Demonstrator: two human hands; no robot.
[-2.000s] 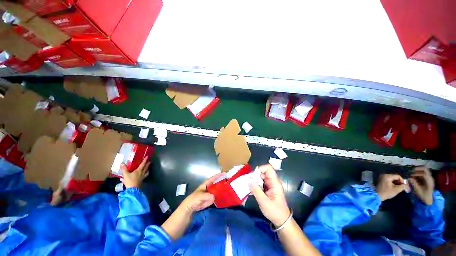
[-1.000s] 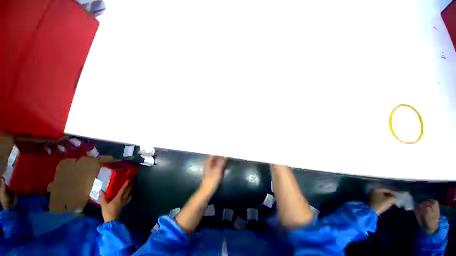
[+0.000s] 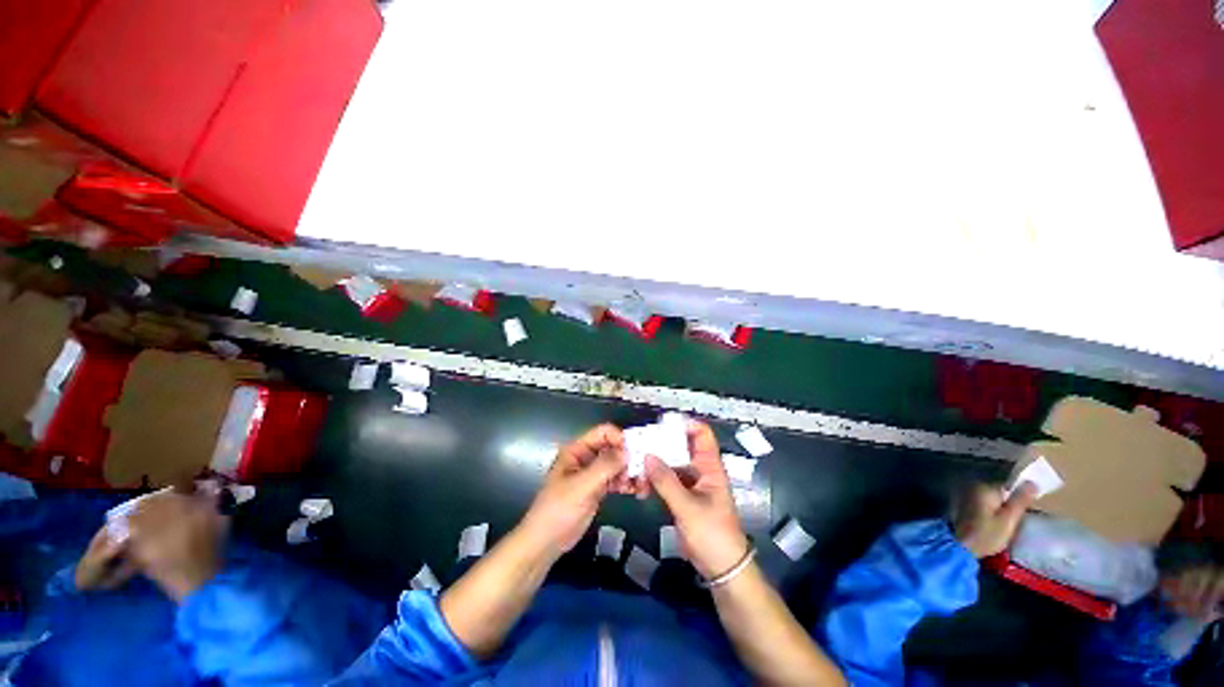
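A white slip [image 3: 656, 446] is held between my two hands above the dark bench, just short of the pale edging strip. My left hand [image 3: 580, 486] pinches its left side with thumb and fingers. My right hand [image 3: 698, 494], with a thin bracelet on the wrist, holds its right side. Whether it is one slip or more I cannot tell. Loose white slips [image 3: 795, 540] lie around my hands on the bench, several of them near my forearms.
Small red cartons lie on the green belt [image 3: 832, 376] under the white shelf [image 3: 725, 161]. A large red box [image 3: 222, 101] stands at upper left, another [image 3: 1181, 121] at right. People in blue sleeves work on both sides, with open cartons [image 3: 275, 432] before them.
The red carton that was in my hands is gone from them. My hands have drawn back from the shelf edge and now hold a slip. The person at right now has an open carton.
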